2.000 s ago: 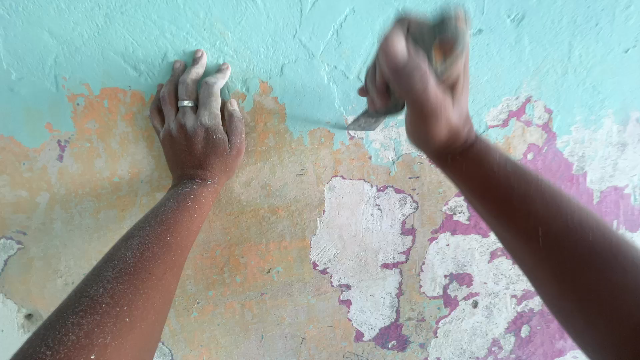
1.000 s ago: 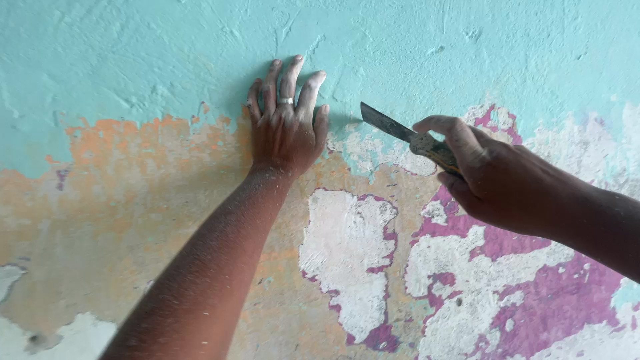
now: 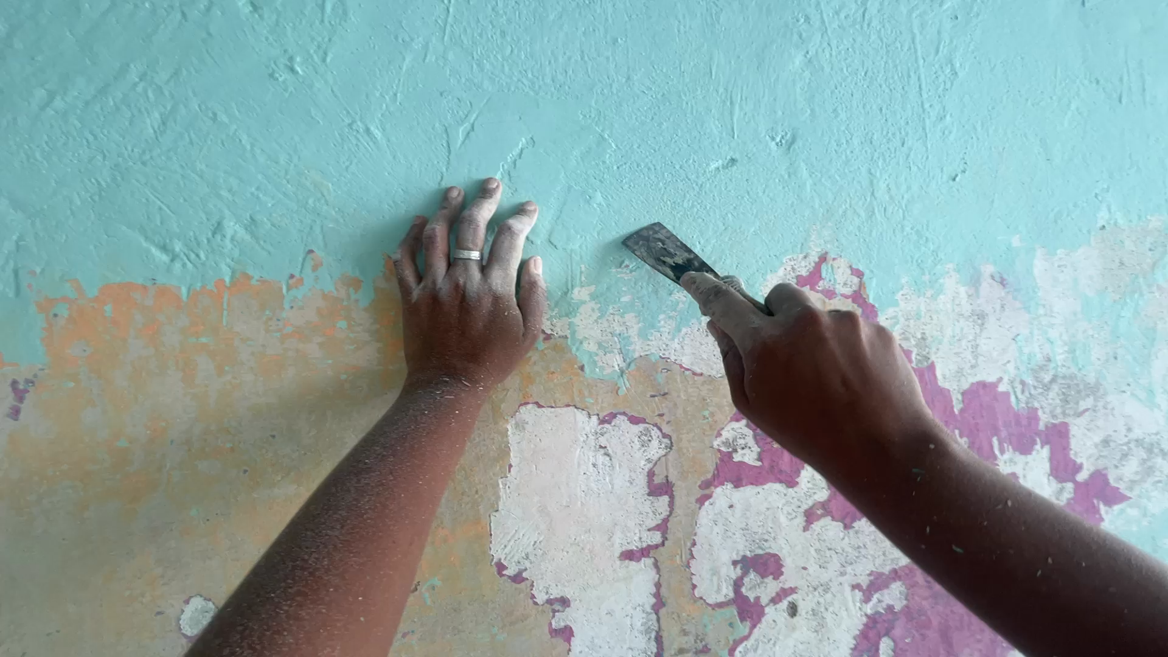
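Dust covers the fingers of my left hand (image 3: 470,292), which rests spread against the painted wall (image 3: 584,119), across the edge between turquoise and orange paint; it wears a ring and holds nothing. To its right, my right hand (image 3: 808,365) grips a putty knife (image 3: 664,250), its handle mostly hidden in my fingers. The flat, worn metal blade points up and left, its end at or close to the turquoise paint. Whether the blade touches the wall, I cannot tell.
Turquoise paint spans the upper wall. Lower down lie worn orange and tan layers, a white bare patch (image 3: 584,511) edged in purple, and more purple paint (image 3: 931,602) at the lower right. Pale flecks and dust cling to both forearms.
Two seconds ago my left hand was farther left on the wall; it moved right. The putty knife, raised and blurred then, now points up and left close to the wall.
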